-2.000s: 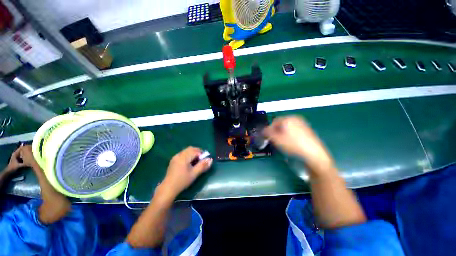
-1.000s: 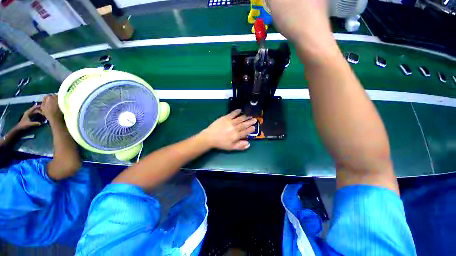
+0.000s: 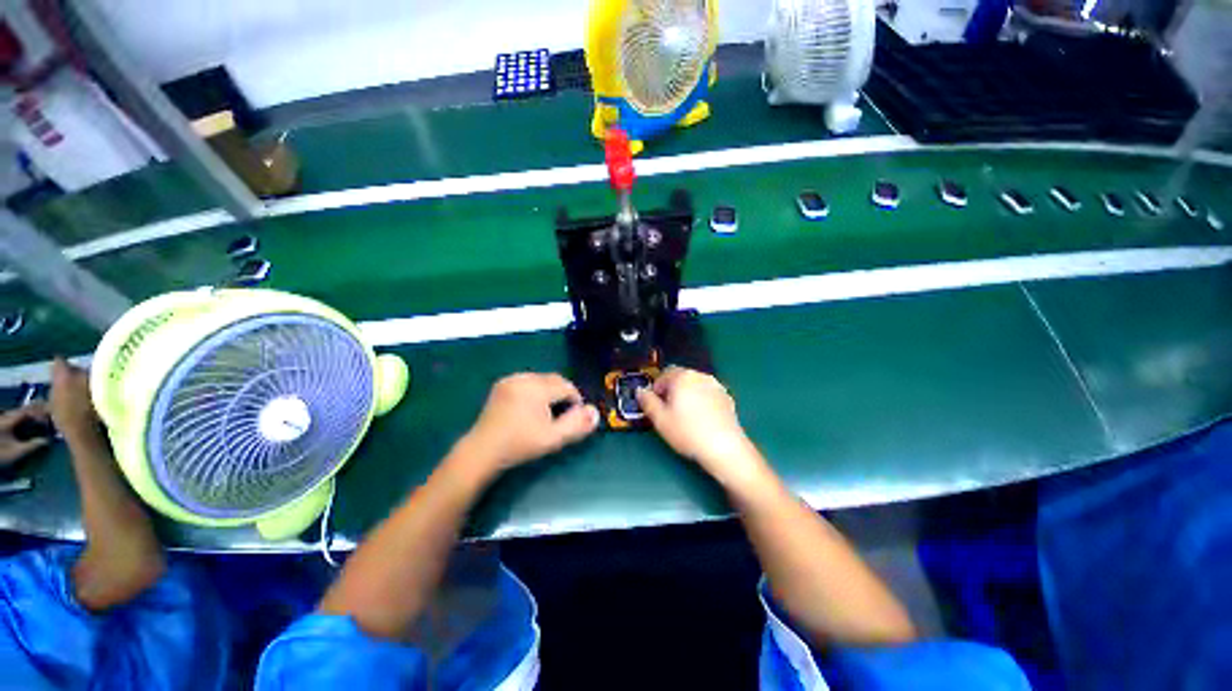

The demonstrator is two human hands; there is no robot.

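Note:
The black toggle press fixture (image 3: 627,277) stands on its flat base, with its red handle (image 3: 619,159) upright on top. A dark watch-like unit with a light rim (image 3: 631,393) lies in the orange-and-black nest (image 3: 616,420) at the front. My right hand (image 3: 690,412) is at the right side of the nest, fingertips at the unit's right edge; whether it grips the unit is unclear. My left hand (image 3: 538,417) is just left of the nest, fingers curled with thumb near the fingertips; whether it holds anything cannot be made out.
A pale green desk fan (image 3: 243,412) stands at left, another person's hands (image 3: 30,429) beyond it. Several units (image 3: 885,193) lie along the green belt (image 3: 757,249). A yellow fan (image 3: 654,68), white fan (image 3: 819,57) and black trays (image 3: 1034,92) are on the far side.
My right hand has come down from near the red handle to the nest. My left hand has drawn back from over the nest to its left side. The camera view has shifted.

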